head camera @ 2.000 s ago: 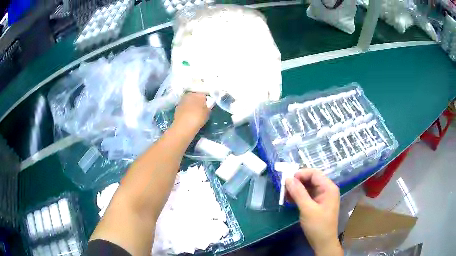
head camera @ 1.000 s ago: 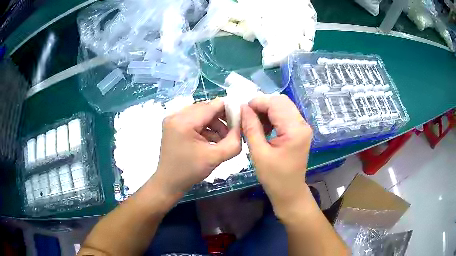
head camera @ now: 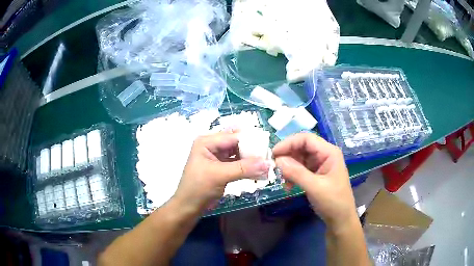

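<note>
My left hand [head camera: 213, 169] holds a white housing [head camera: 253, 144] upright over the centre parts tray. My right hand [head camera: 312, 166] is at the housing's lower right side, with its thumb and forefinger pinched around something small and white that is too blurred to tell. Small white plastic fittings [head camera: 165, 156] lie heaped in the centre tray beneath and left of my hands. Slim core assemblies [head camera: 397, 118] lie in two rows in the clear tray at the right. White units [head camera: 67, 155] stand in two rows in the finished-unit blister tray at the left.
A clear polybag [head camera: 156, 57] with frosted translucent sleeves [head camera: 165, 79] lies behind the centre tray. A bag of cream pieces [head camera: 296, 31] is at the back. White housings [head camera: 281, 118] and sleeves lie loose beside the blue crate [head camera: 321, 111]. A cardboard box [head camera: 397, 215] and red stools [head camera: 410, 169] are at the lower right.
Since two seconds ago, my left hand has come back from the cream bag and joined my right hand over the centre tray. Since one second ago, the housing shows upright, and both hands are slightly lower.
</note>
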